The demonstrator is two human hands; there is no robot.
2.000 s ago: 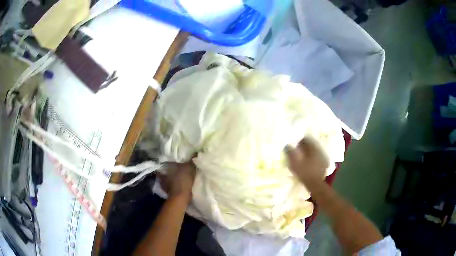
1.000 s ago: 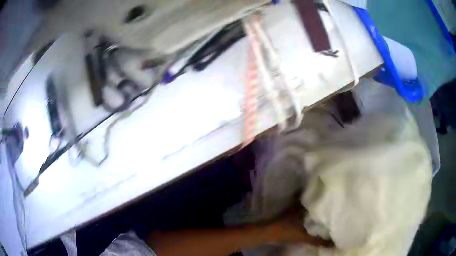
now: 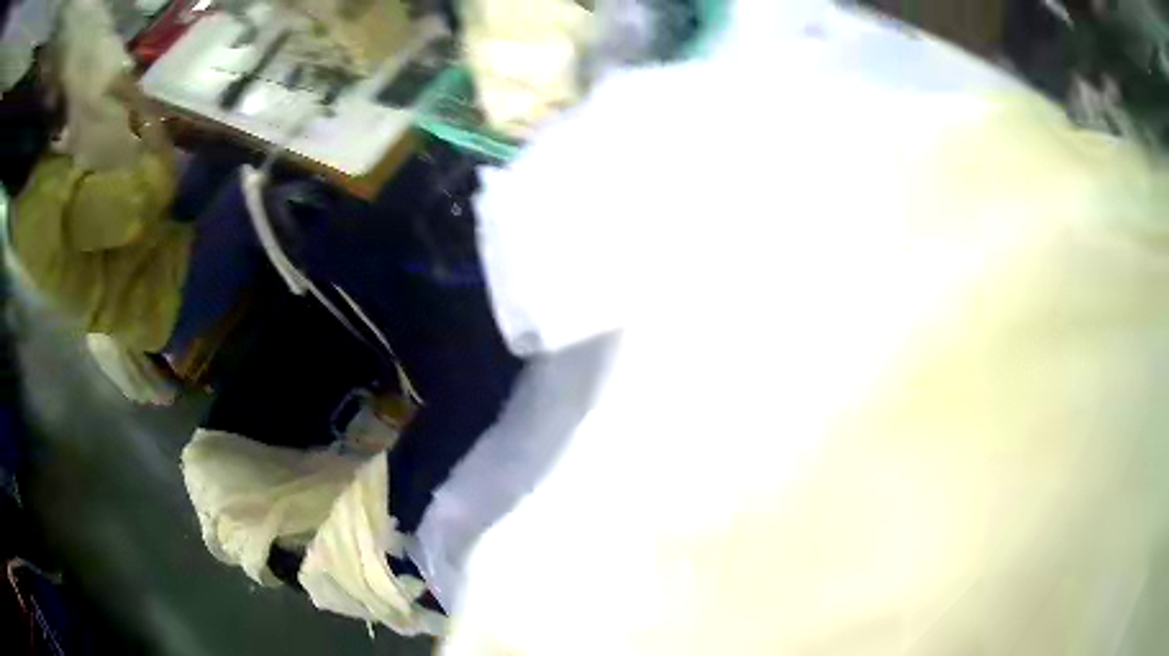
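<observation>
A large bundle of cream garment pieces (image 3: 833,423) fills the right and middle of the view, very close to the camera and glaring white over much of its surface. Its left edge hangs in a greyish-white fold. Neither of my hands can be seen; whether the bundle hides them cannot be told.
A white sewing table (image 3: 263,96) with a teal basket rim (image 3: 464,139) stands at the upper left. Olive-yellow cloth (image 3: 109,244) hangs at the far left. Cream cloth pieces (image 3: 276,493) hang low at the left above the green-grey floor (image 3: 122,513).
The view has swung away from the table with tapes and the blue rim. The cream bundle is now much nearer and larger. My arm has left the view.
</observation>
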